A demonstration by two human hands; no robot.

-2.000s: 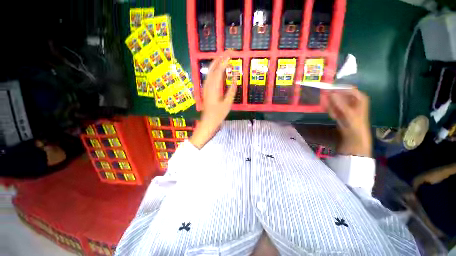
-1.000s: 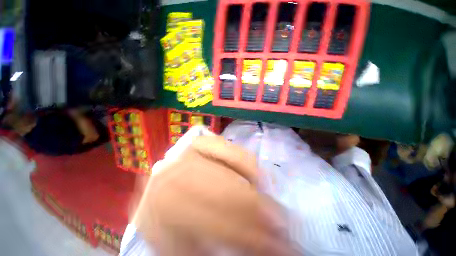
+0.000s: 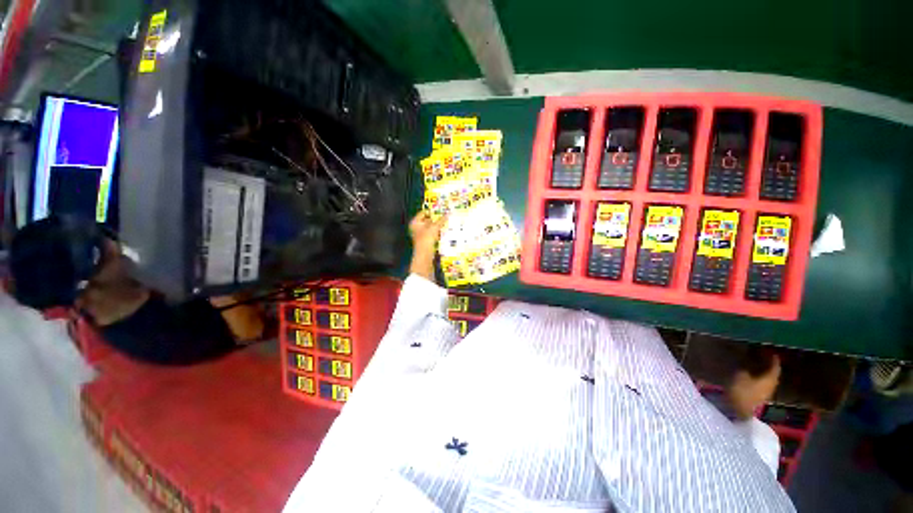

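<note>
A red phone tray [image 3: 531,235] lies on the green bench with two rows of five keypad phones. The far row's phones are dark. In the near row, four phones carry a yellow screen label [image 3: 661,228]; the leftmost phone [image 3: 558,237] has none. A loose pile of yellow label sheets [image 3: 466,180] lies left of the tray. My left hand [image 3: 425,243] is at the pile's lower left edge, fingertips on or behind a sheet; its grip is unclear. My right hand [image 3: 756,386] is low, below the bench's near edge, dark and partly hidden.
A large black open computer case [image 3: 375,90] with wires stands left of the sheets. A white scrap [image 3: 829,235] lies right of the tray. Red trays with labelled phones [image 3: 318,346] stand at lower left. A person in dark clothing [image 3: 150,321] and a lit monitor [image 3: 75,160] are at far left.
The view has swung left. My left hand has gone from over the tray, past the camera, to the label pile. My right hand has dropped from the tray to below the bench edge.
</note>
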